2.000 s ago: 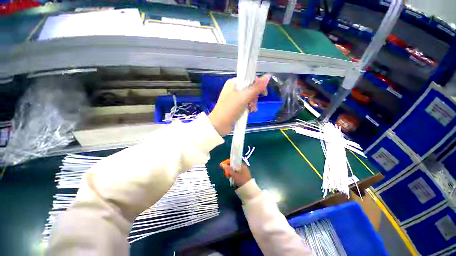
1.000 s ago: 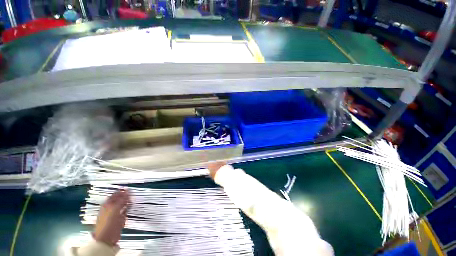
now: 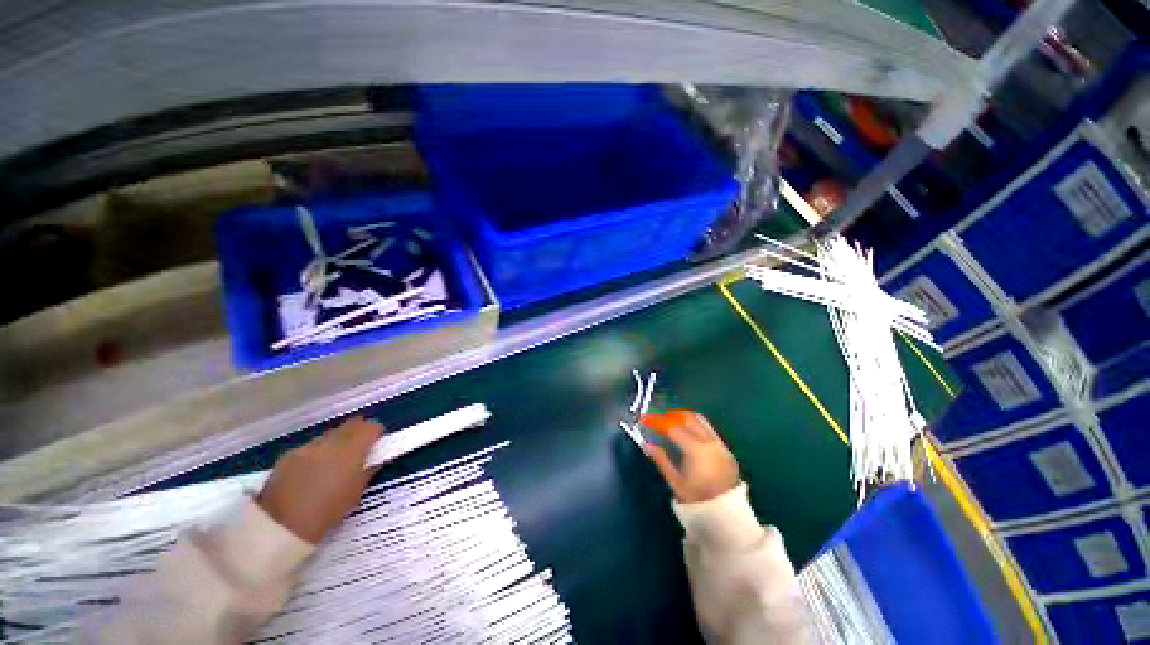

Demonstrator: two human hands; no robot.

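My left hand (image 3: 322, 479) is closed around a bunch of thin white tubes (image 3: 435, 435); its end sticks out to the right of my fingers. It lies along the back edge of a wide flat layer of white tubes (image 3: 429, 554) on the green mat. My right hand (image 3: 694, 460) is low over the mat to the right, fingertips at a few short white offcuts (image 3: 641, 393). An orange patch shows at its fingers; I cannot tell whether it is a tool, or whether the offcuts are gripped.
A small blue bin (image 3: 240, 296) with white scraps and a larger blue tote (image 3: 593, 239) stand behind the metal edge. A crossed pile of white tubes (image 3: 870, 359) lies at right. A blue crate (image 3: 914, 567) is at near right. A shelf beam (image 3: 505, 44) crosses above.
The raised bunch and orange tool in my right hand are gone from those places. My left hand has moved onto a bunch at the layer's back; my right hand has moved right to the offcuts.
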